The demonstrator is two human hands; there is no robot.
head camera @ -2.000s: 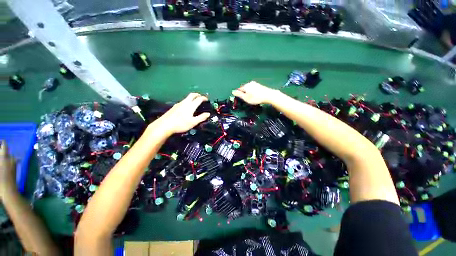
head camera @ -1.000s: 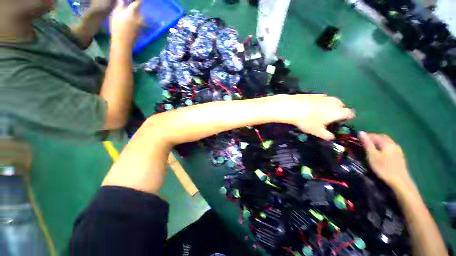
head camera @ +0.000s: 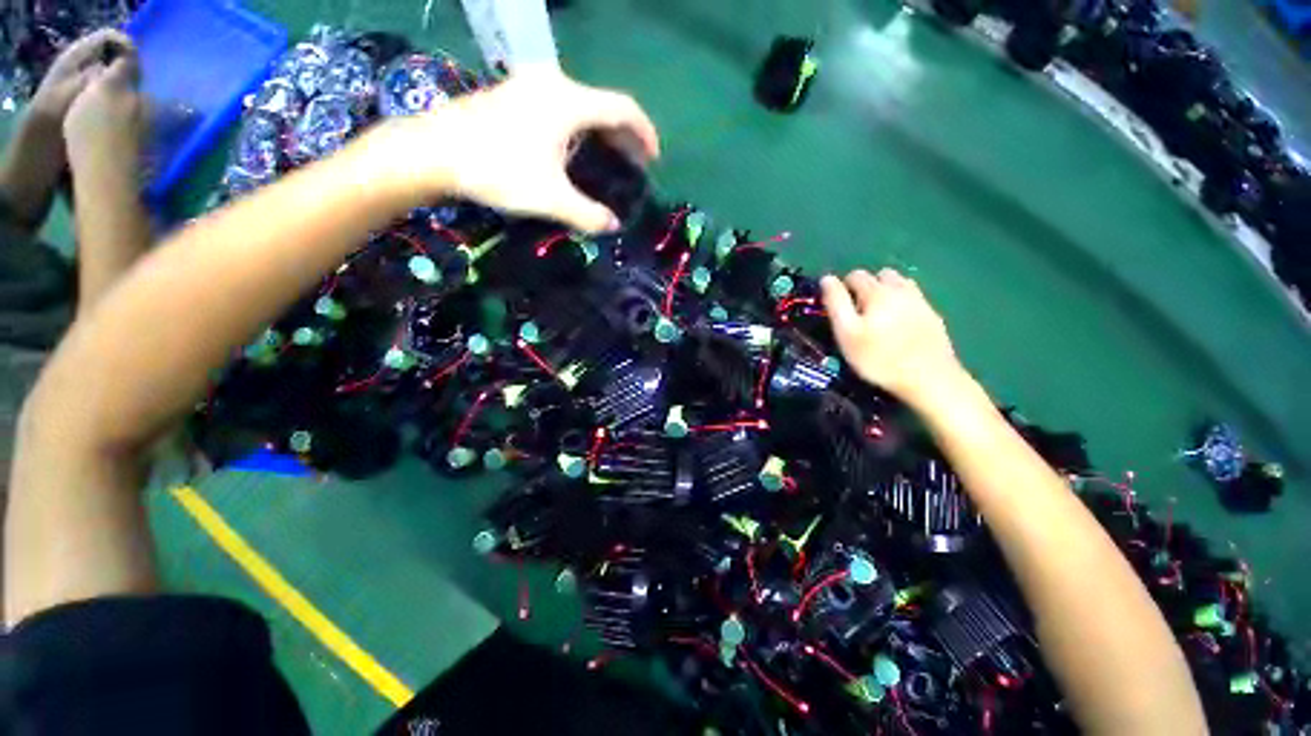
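Note:
My left hand (head camera: 539, 144) is curved around a black housing (head camera: 608, 176), held at the back edge of the heap near the pale post. My right hand (head camera: 887, 334) rests at the heap's back edge, fingers bent; its fingertips touch or hover over dark parts, and I cannot tell if it grips one. The heap of black ribbed housings (head camera: 628, 396) spreads below both hands, with red lead wires (head camera: 761, 676) and round green-teal end pieces (head camera: 860, 569) sticking out. Silver-blue round units (head camera: 334, 104) lie piled at the upper left.
A blue tray (head camera: 209, 86) and another person's hands (head camera: 98, 94) are at the upper left. The pale post (head camera: 515, 32) stands behind my left hand. A single housing (head camera: 785, 74) and a joined unit (head camera: 1234, 463) lie on the green bench. A ledge (head camera: 1150, 158) holds more black parts.
The view has swung left, then partly back. My left hand now holds a black housing, lifted near the post. My hands are farther apart than one second ago.

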